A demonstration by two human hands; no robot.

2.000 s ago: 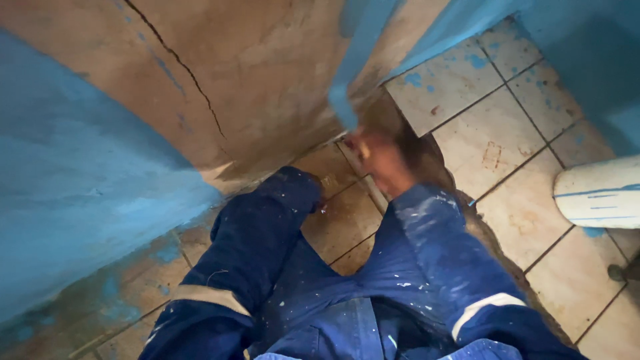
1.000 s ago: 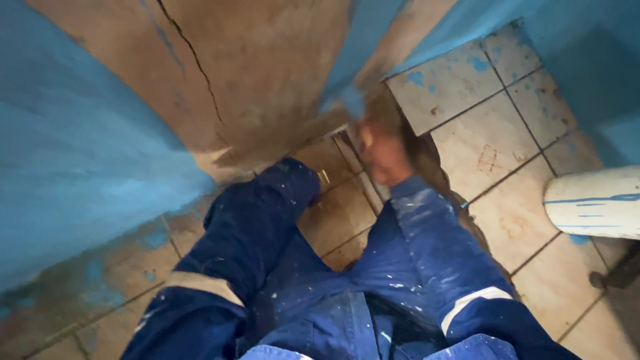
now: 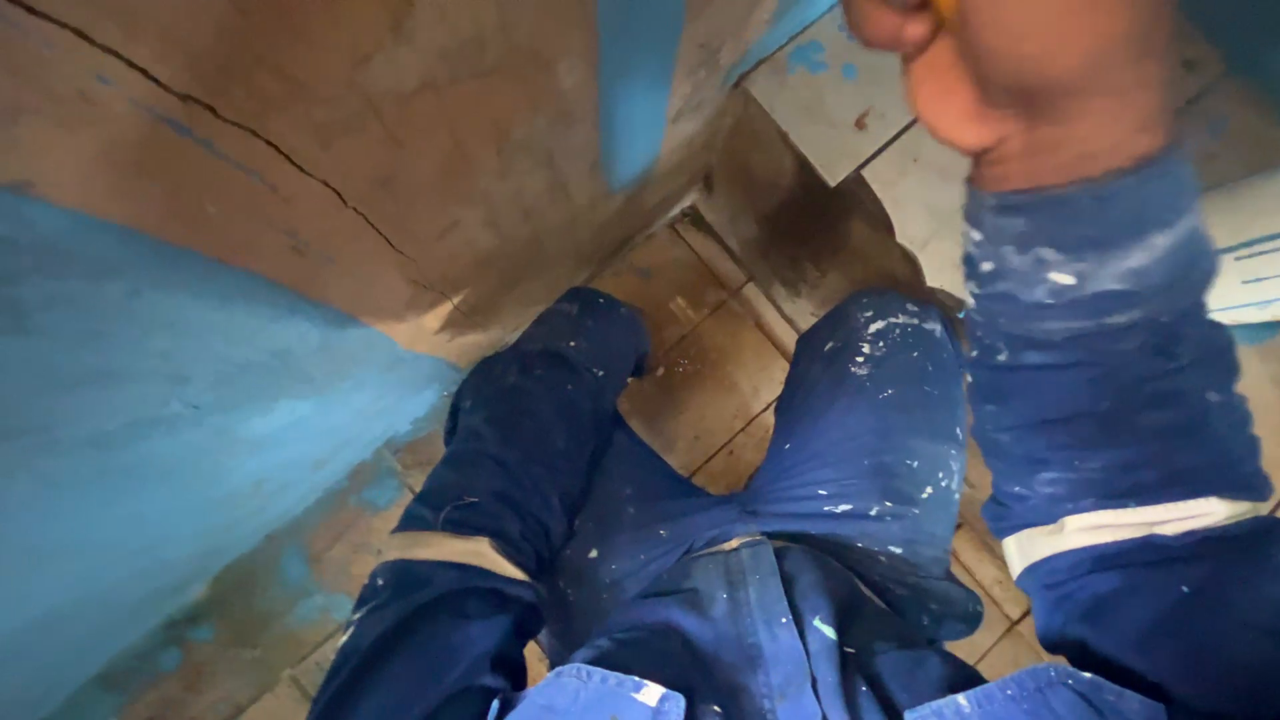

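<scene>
Raised at the top right, my right hand [image 3: 1040,80] is closed round a small yellow part, perhaps the handle of a tool; the rest of it is outside the frame. My left hand is hidden beyond the end of its dark blue sleeve [image 3: 540,400], by my knees. In front stands a wall with bare brown plaster [image 3: 430,130], a long crack [image 3: 260,135] and a blue painted strip [image 3: 635,90] running down from the top edge. Blue paint [image 3: 200,400] covers its left part. White specks mark my right sleeve [image 3: 1090,330] and blue trousers [image 3: 870,400].
Brown floor tiles [image 3: 700,385] lie between my legs, beside a raised dark ledge [image 3: 800,210] with a broken edge. Paler tiles [image 3: 840,100] spotted with blue paint adjoin it. A white cylindrical container [image 3: 1245,250] with blue streaks is partly visible at the right edge.
My right hand has moved from low by the wall and ledge up to the top right of the view. My left sleeve remains low near my knees.
</scene>
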